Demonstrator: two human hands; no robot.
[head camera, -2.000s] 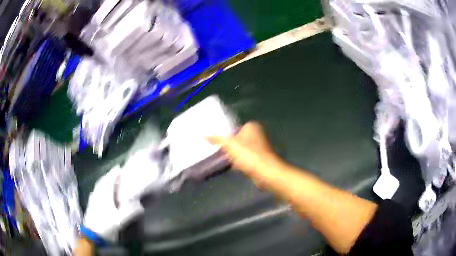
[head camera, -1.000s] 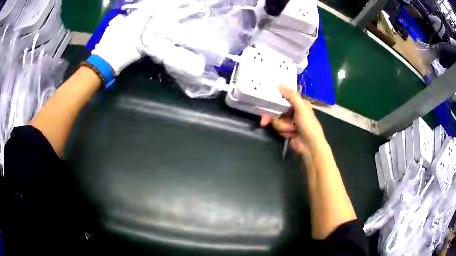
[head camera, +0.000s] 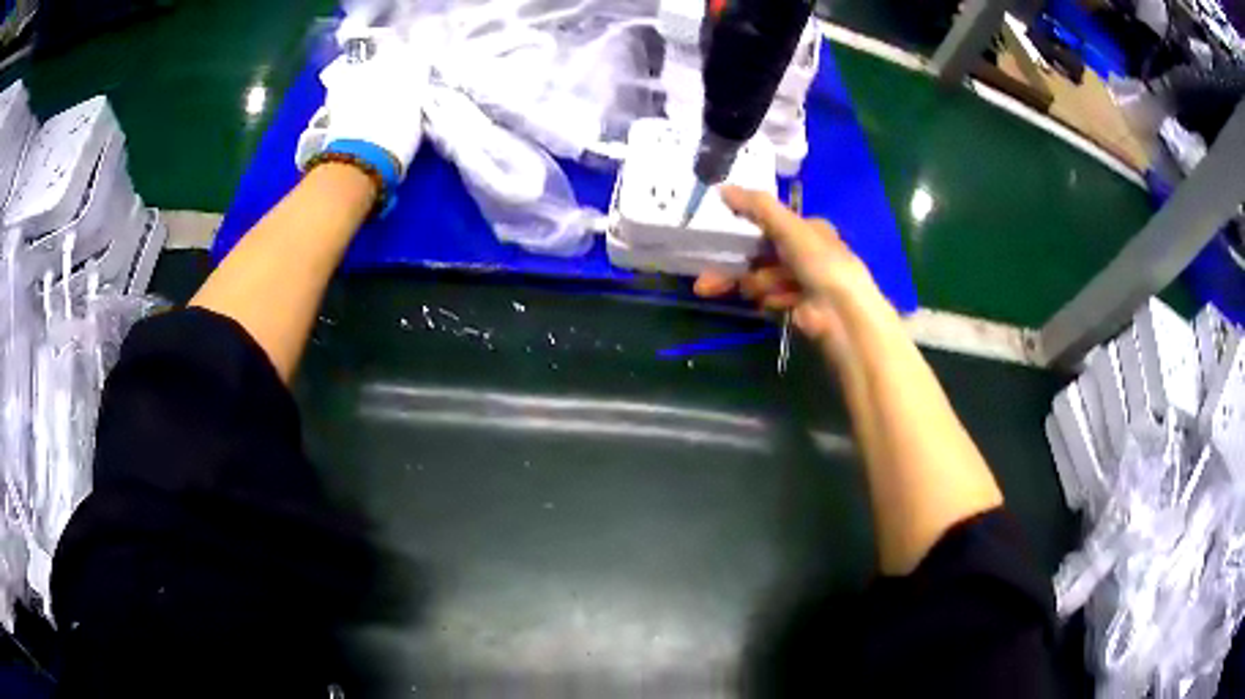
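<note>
A closed white power strip (head camera: 658, 191) with socket holes lies at the front right of the blue sheet. My right hand (head camera: 806, 266), bare, holds its right side, thumb on top and fingers below; slim tweezers (head camera: 784, 341) hang down from this hand. My left hand (head camera: 380, 109), in a white glove with a blue wrist band, is at a white piece (head camera: 317, 137) at the sheet's left; its fingers are blurred, so its grip cannot be told. An electric screwdriver (head camera: 744, 68) hangs from above, its pale blue nose over the power strip.
Bagged cords (head camera: 526, 178) lie between my hands on the blue sheet (head camera: 853, 232). More white housings stand behind the screwdriver. Stacked power strips with bagged cords are at the left edge (head camera: 68, 164) and right edge (head camera: 1147, 382). A grey post (head camera: 1147, 246) rises at right. Small scraps dot the dark mat (head camera: 546, 519).
The power strip in my right hand has moved from the dark mat onto the blue sheet with its cord. The view has shifted, and more of the screwdriver shows, over the strip.
</note>
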